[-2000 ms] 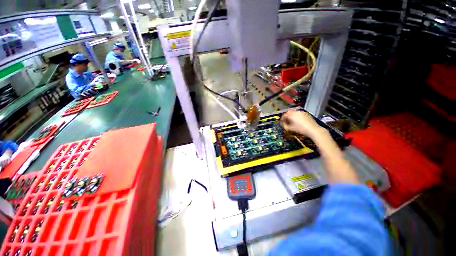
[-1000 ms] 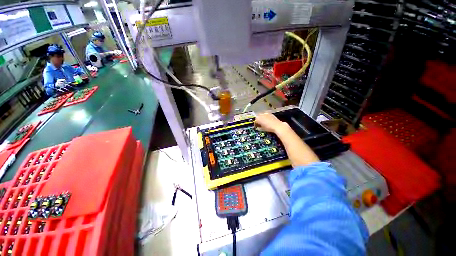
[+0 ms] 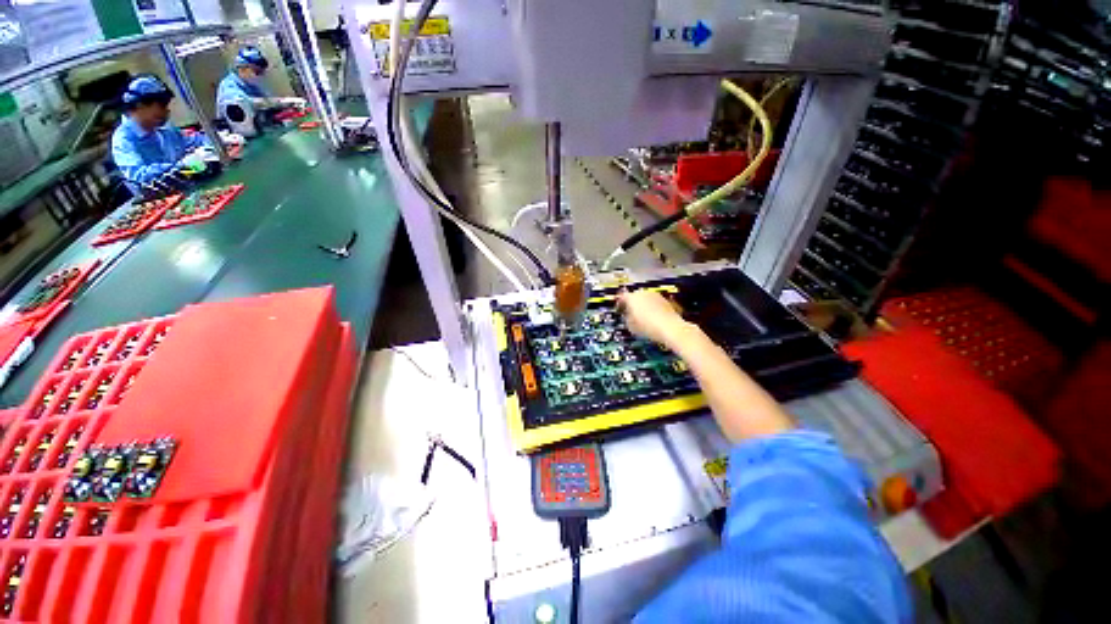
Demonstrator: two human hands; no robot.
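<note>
The black fixture (image 3: 585, 421) with a yellow front edge lies on the machine base and holds a grid of green circuit boards (image 3: 567, 365). My right hand (image 3: 651, 316) is over the fixture's back part, beside the orange-brown machine head (image 3: 570, 294). Its fingers point down at the boards; whether they hold anything cannot be told. My left hand is not in view. Several boards (image 3: 119, 471) lie in a row on the plain red sheet on top of the red compartment trays (image 3: 219, 542) at the left.
The handheld controller (image 3: 570, 480) lies in front of the fixture. Dark cutters (image 3: 446, 456) and crumpled clear plastic (image 3: 375, 518) lie on the white table. Two people in blue sit at the green bench (image 3: 262, 262). Red trays (image 3: 962, 414) stand at right. Hoses hang around the machine head.
My right hand has moved from the fixture's back right corner leftward along its back part. The view has shifted. The machine head now hangs closer to the boards and to my hand.
</note>
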